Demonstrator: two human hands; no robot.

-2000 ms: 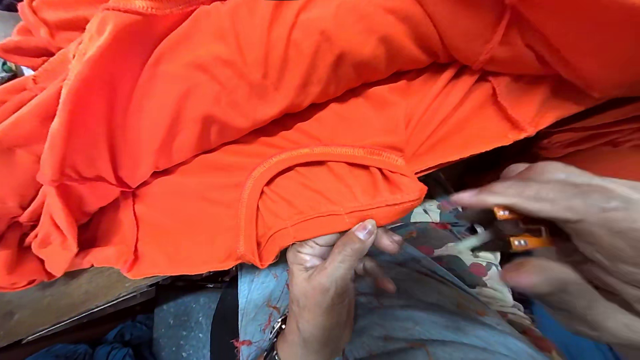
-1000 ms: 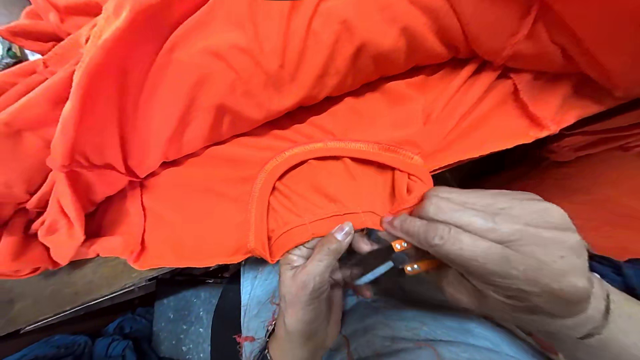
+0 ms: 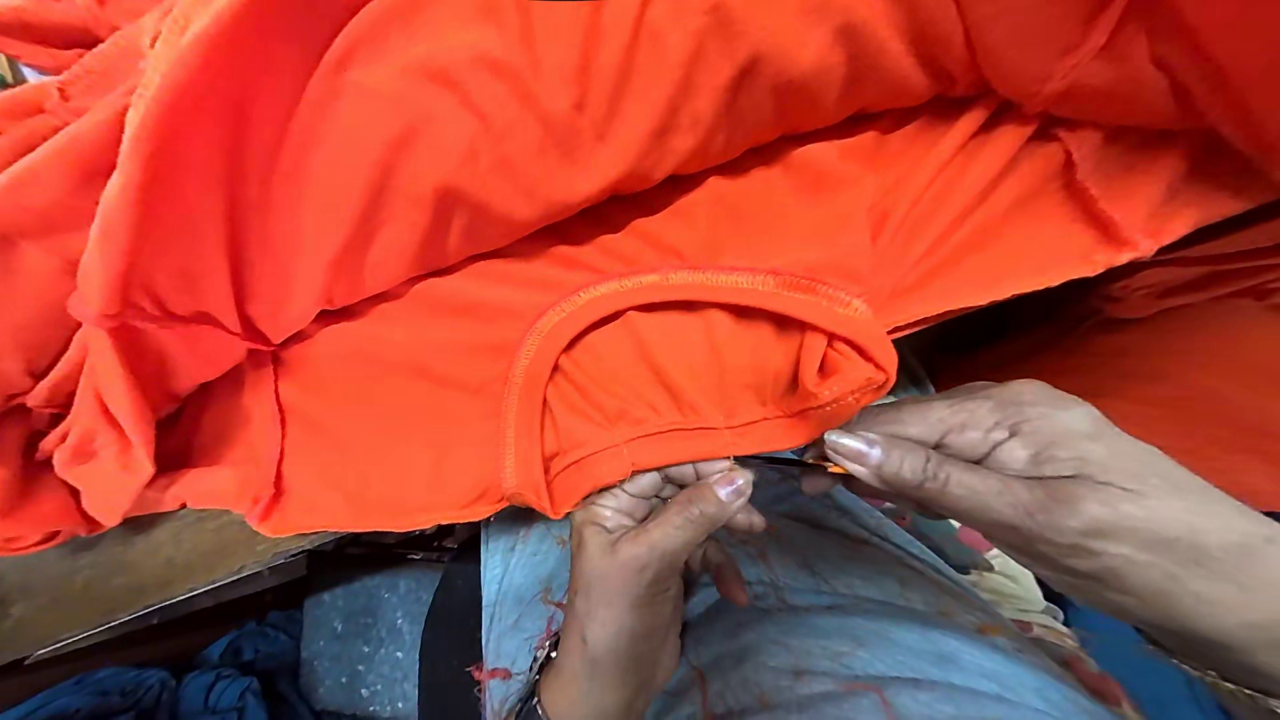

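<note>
A bright orange fabric garment (image 3: 420,400) spreads across the view, with its curved, stitched neckband (image 3: 690,285) toward me. My left hand (image 3: 650,540) pinches the near edge of that band between thumb and fingers, palm partly under the cloth. At the right end of the band is my right hand (image 3: 930,450), closed on a small tool with a thin dark blade and orange handle, probably thread snips (image 3: 800,464). The blade's tip lies at the band's edge beside my left thumb. Most of the handle is hidden by my right fingers.
Light blue cloth with loose red threads (image 3: 840,620) covers my lap. A wooden table edge (image 3: 130,575) shows at lower left, above dark blue fabric (image 3: 240,670). More orange cloth (image 3: 1150,370) lies at the right, and patterned fabric (image 3: 1000,580) shows below my right wrist.
My right hand has come in from the right to the neckband, and the tool's blade now points left at the band's edge. My left hand keeps its hold on the band.
</note>
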